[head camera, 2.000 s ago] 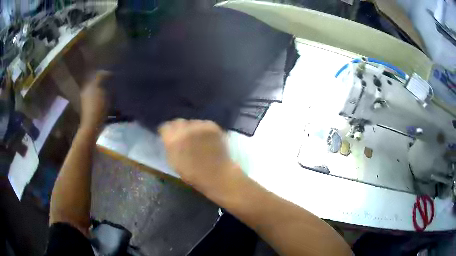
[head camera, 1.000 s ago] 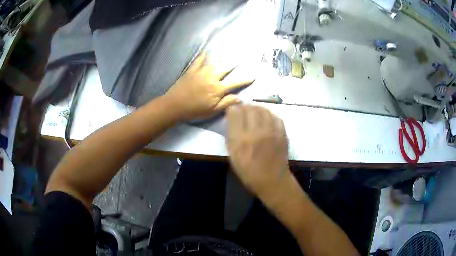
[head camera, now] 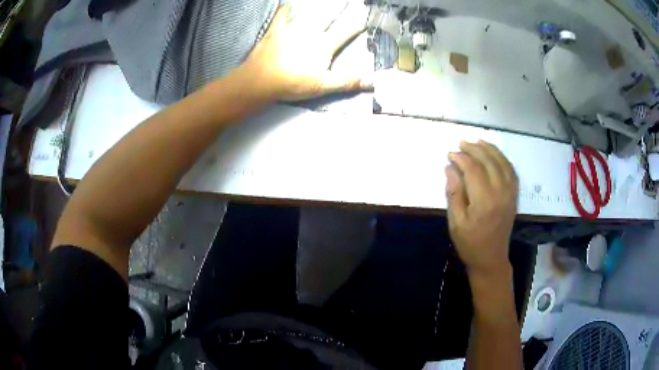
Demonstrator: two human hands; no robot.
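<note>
A grey ribbed fabric panel [head camera: 209,50] lies on the machine table at the upper left, with more grey cloth [head camera: 72,43] beside it. My left hand [head camera: 296,65] is spread at the panel's right edge, thumb pointing toward the presser foot area [head camera: 421,35]. It presses down and grips nothing that I can see; glare hides what lies under its fingers. My right hand [head camera: 480,184] is held over the table's front edge, fingers loosely bent, with nothing visible in it. The off-white sewing machine bed [head camera: 506,79] is right of my left hand.
Red-handled scissors [head camera: 590,182] lie at the right of the white table [head camera: 347,162]. A dark cord [head camera: 66,134] hangs over the left table edge. A grey piece [head camera: 332,253] lies on my lap. A white box fan [head camera: 600,343] stands at the lower right.
My right hand has moved right, away from my left hand. The view has shifted, and the dark piece over the grey cloth is no longer in view. My left hand stays spread near the cloth edge.
</note>
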